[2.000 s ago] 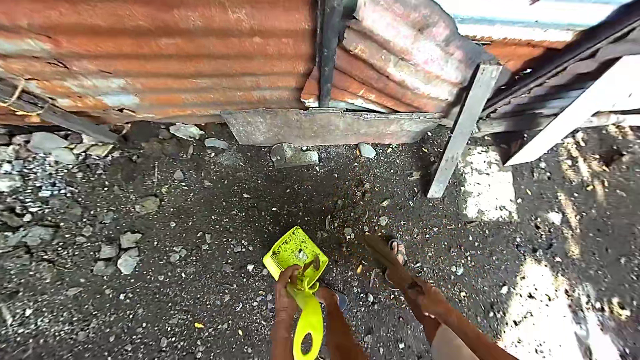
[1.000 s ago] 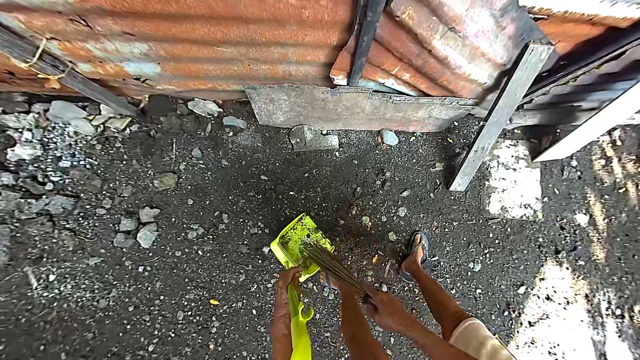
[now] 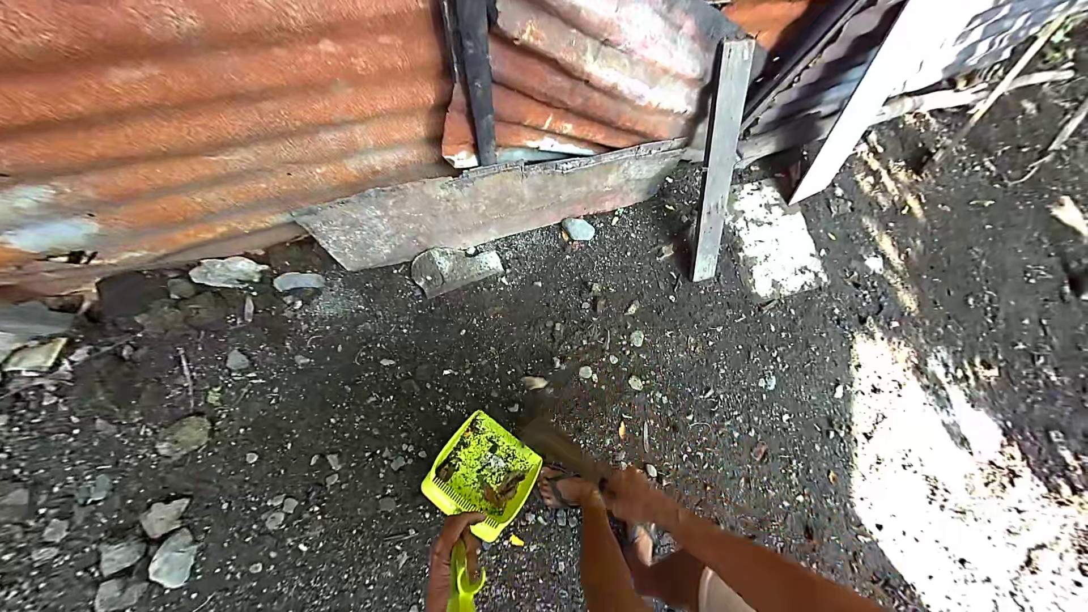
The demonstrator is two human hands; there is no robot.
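My left hand (image 3: 455,544) grips the handle of a yellow-green plastic dustpan (image 3: 484,476), low in the view on the dark ground. Dirt, small debris and what look like brown leaves lie in its pan. In my right hand (image 3: 629,495) is a stick hand broom (image 3: 561,446), blurred, with its bristles just right of the pan's far corner. My sandalled foot (image 3: 557,489) shows beside the dustpan, partly hidden by the broom and my arm.
A rusty corrugated metal wall (image 3: 229,110) runs along the far side, with a grey board (image 3: 510,200) at its base. A wooden post (image 3: 722,161) leans there. Stones (image 3: 174,557) lie at left, a pale slab (image 3: 778,242) at right.
The broom's bristles were over the dustpan one second ago and are now on the ground to its right. More brown debris shows in the pan.
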